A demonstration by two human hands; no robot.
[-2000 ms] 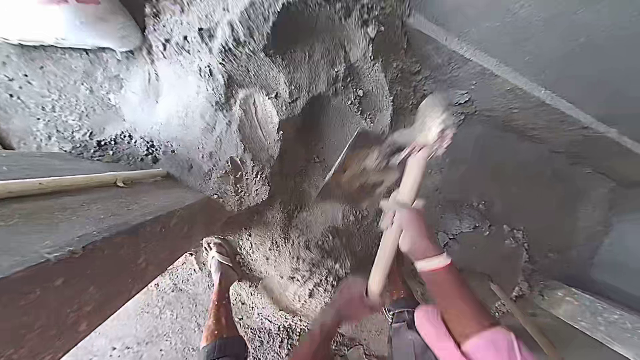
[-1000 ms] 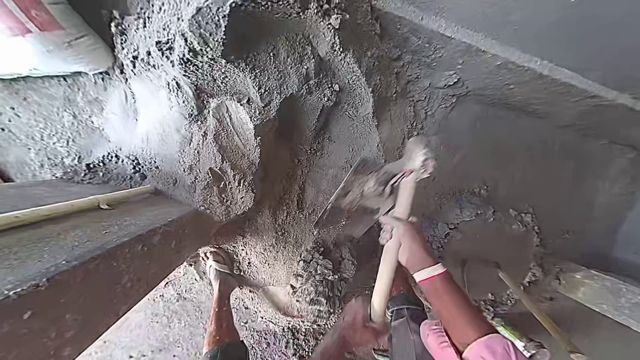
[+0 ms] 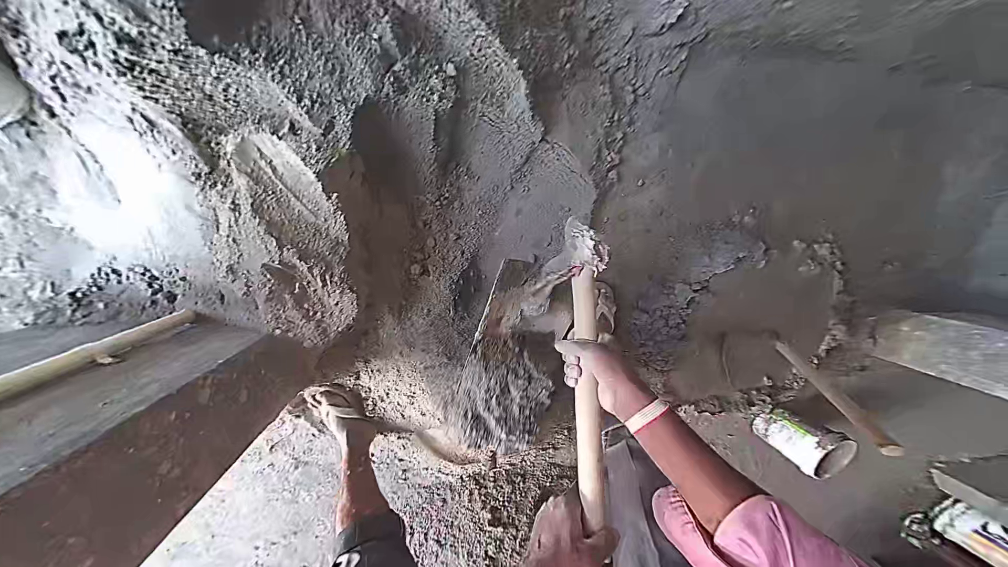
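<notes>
My right hand (image 3: 602,374) is closed around the upper part of a hoe's wooden handle (image 3: 587,441), with a pale band on the wrist. Lower on the same handle, near the bottom edge, my left hand (image 3: 571,531) grips it. The broad metal hoe blade (image 3: 508,295) points left from the handle's top, caked with grey mix. Beside and below the blade lies a dark, wet-looking clump of mortar (image 3: 504,394), blurred. Dry grey sand and cement mix (image 3: 441,181) spreads beyond it.
My sandalled foot (image 3: 335,402) stands left of the mix. A wooden pole (image 3: 98,354) lies on a ledge at left. On the right are a dirty cylindrical container (image 3: 803,445), another wooden-handled tool (image 3: 839,402) and a board (image 3: 945,350). Smooth wet grey material (image 3: 803,157) covers the upper right.
Both hands have kept hold of the hoe. The dark clump now lies close against the blade; a second ago it was below it with a gap. The view has shifted somewhat.
</notes>
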